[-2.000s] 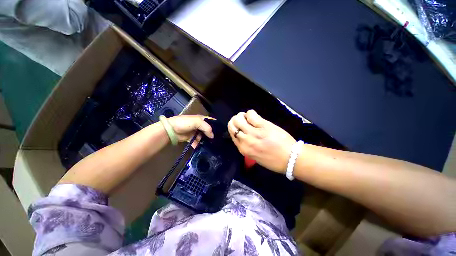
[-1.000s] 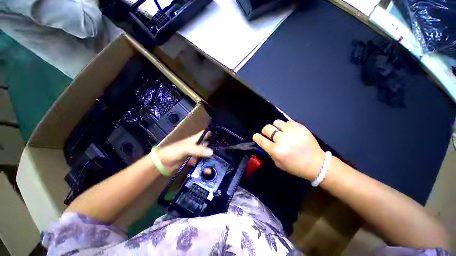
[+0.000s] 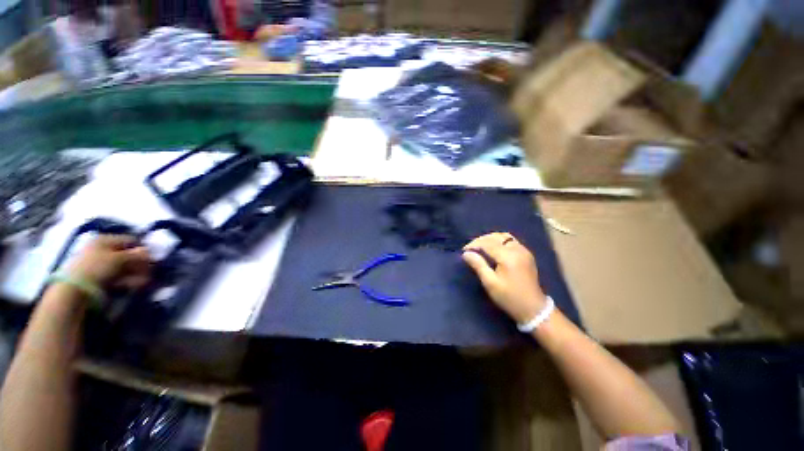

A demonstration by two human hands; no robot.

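My left hand (image 3: 115, 264) is at the left, blurred, with its fingers closed on a black housing (image 3: 167, 286) at the white bench top. Another black housing (image 3: 238, 189) lies just behind it. The long-nose pliers (image 3: 357, 280) with blue handles lie spread on the black mat (image 3: 291, 308). A dark heap of small parts (image 3: 423, 220) lies at the back of the mat. My right hand (image 3: 507, 273) is over the mat's right side, fingers bent, beside the heap. Whether it holds a small part cannot be told.
A plastic bag with dark contents (image 3: 450, 110) lies behind the mat. An open carton (image 3: 599, 132) stands back right. Flat cardboard (image 3: 635, 264) lies right of the mat. Cartons with shiny black plastic are below left and right. A red object (image 3: 377, 430) is below the bench edge.
The view has swung up to the bench. The pliers, held in my right hand before, now lie on the mat. My left hand and the housing have moved from the lap to the white bench top.
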